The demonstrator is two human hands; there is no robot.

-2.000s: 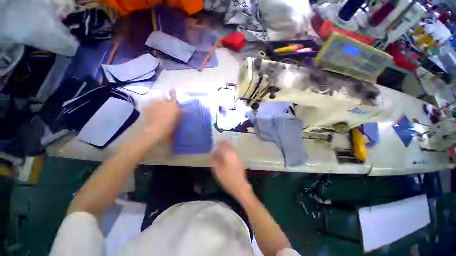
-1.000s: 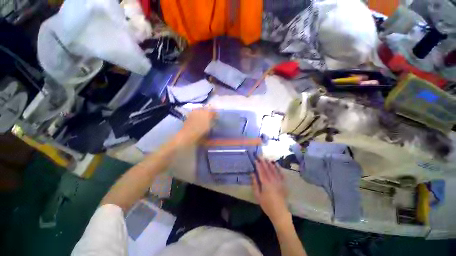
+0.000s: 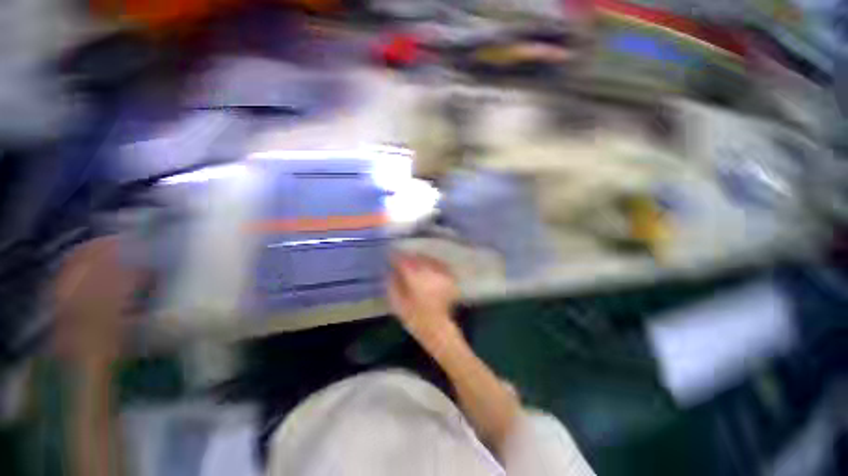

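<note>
The frame is strongly blurred. The blue-grey sewing template [image 3: 321,195] lies flat on the table left of the bright needle area, with an orange-brown band across its middle and dark-edged slots. My right hand [image 3: 423,286] is at the template's lower right edge; blur hides whether it holds anything. My left hand [image 3: 93,288] is well left of the template, over the blurred pieces at the table's left end; what its fingers do cannot be made out.
The sewing machine [image 3: 576,153] stands right of the template. Soft grey-blue sewn pieces [image 3: 502,214] lie under its arm. A yellow part [image 3: 648,226] is right of the machine bed. A red cloth scrap [image 3: 400,49] is behind. A white board [image 3: 721,342] is below the table, right.
My left hand has left the template's upper left and moved far left. My right hand remains by the template's right side. The whole view has shifted and blurred.
</note>
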